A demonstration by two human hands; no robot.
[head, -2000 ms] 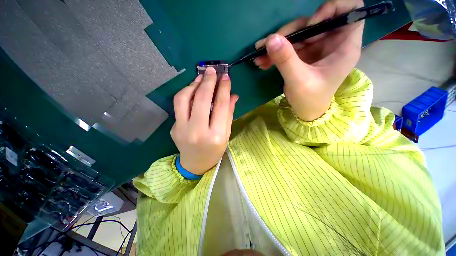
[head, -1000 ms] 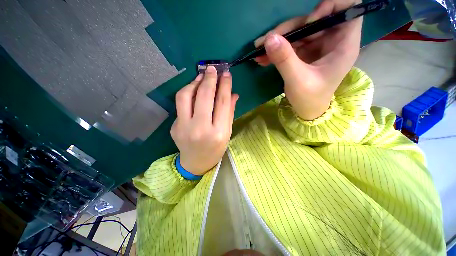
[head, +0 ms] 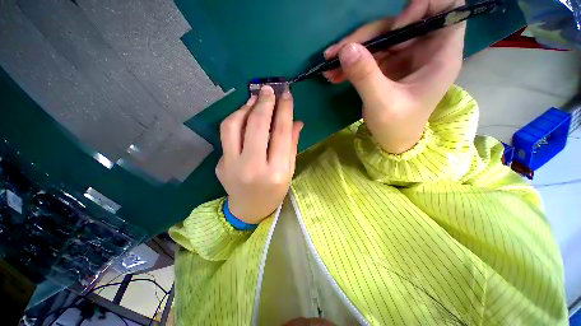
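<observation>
A small dark module (head: 275,82) with a bluish far edge lies on the green mat (head: 255,38). The fingertips of my left hand (head: 258,153) rest on its near side and cover part of it. My right hand (head: 401,76) holds slim black tweezers (head: 417,29). Their fine tip is at the module's right end; whether it touches cannot be told. Whether the tweezer tips hold anything is too small to tell.
Long grey overlapping strips (head: 121,70) lie on the mat at the left. A glossy clear tray (head: 70,235) with dark parts is at the lower left, a silver-white piece (head: 102,199) by its edge. A shiny bag (head: 551,22) is top right; a blue bin (head: 541,138) stands beyond the bench.
The tweezer tip and the module have shifted very slightly to the left. My left fingertips stay on the module and my right hand keeps its grip.
</observation>
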